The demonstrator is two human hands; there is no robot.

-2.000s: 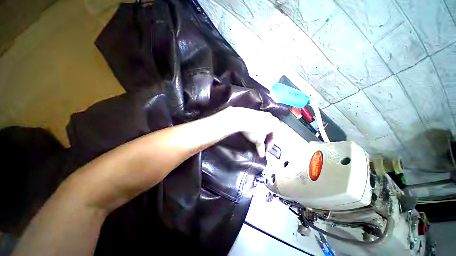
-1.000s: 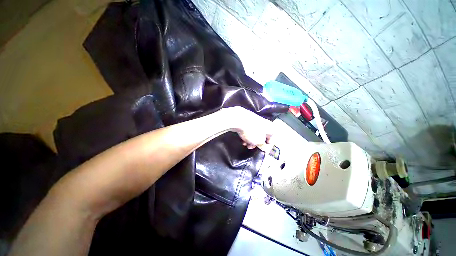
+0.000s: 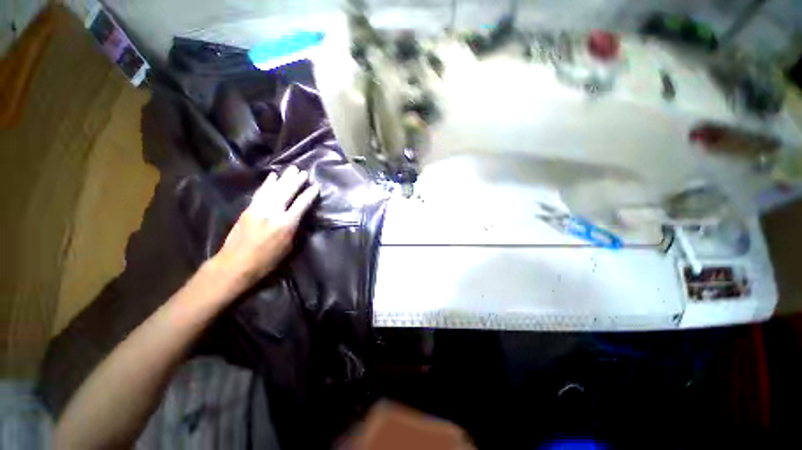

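The dark brown shiny garment [image 3: 330, 264] lies over the left end of the white machine bed [image 3: 519, 286] and hangs down its front edge. Its right edge reaches the brightly lit presser foot and needle area [image 3: 400, 183]. My left hand [image 3: 268, 224] lies flat on the garment, left of the needle, fingers extended and a little apart, not visibly pinching it. A blurred skin-toned shape at the bottom edge seems to be my right hand [image 3: 409, 431]; it is cut off and its fingers do not show. The image is blurred.
The machine arm [image 3: 545, 114] spans the back right. Light blue snips [image 3: 594, 232] lie on the bed. A small compartment with dark bits [image 3: 717, 283] is at the bed's right end. A thick light blue tool [image 3: 286, 48] lies behind the garment. A phone [image 3: 117, 41] stands far left, above brown cardboard [image 3: 97, 211].
The view has swung round to show the whole machine bed. My left hand has come away from the machine head onto the garment. A blurred skin-toned shape has appeared at the bottom edge.
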